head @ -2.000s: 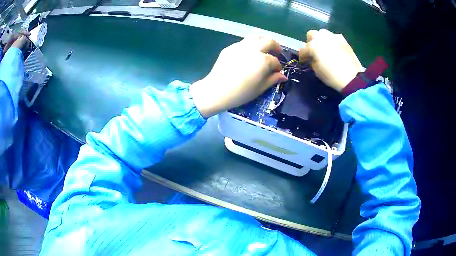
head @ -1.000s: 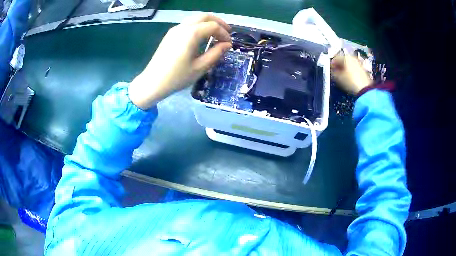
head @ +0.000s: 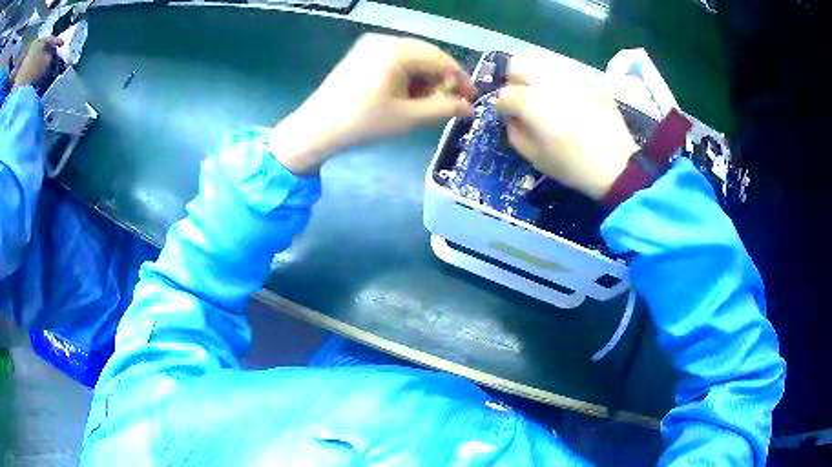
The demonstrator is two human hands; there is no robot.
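Note:
The open white housing (head: 511, 242) stands on the green bench mat, with a dark slot and a yellowish patch on its near side. The blue main board (head: 493, 169) shows in its left part. My left hand (head: 383, 91) is at the housing's far left corner, thumb and forefinger pinched; what lies between them is too small to tell. My right hand (head: 566, 123) is over the housing, fingertips close to the left ones, and covers much of the inside. Whether it holds anything is hidden. A white flat cable (head: 618, 328) hangs over the near right wall.
A white rounded roll or tub (head: 641, 80) stands beyond the housing's right side. Small black and white parts (head: 721, 164) lie in a pile at right. At far left another person's hand (head: 36, 62) works by a white frame (head: 68, 128). A pale rail runs behind.
My right hand has moved from the roll at right to over the housing, beside my left hand. My left hand has shifted right. The housing appears farther right in the view.

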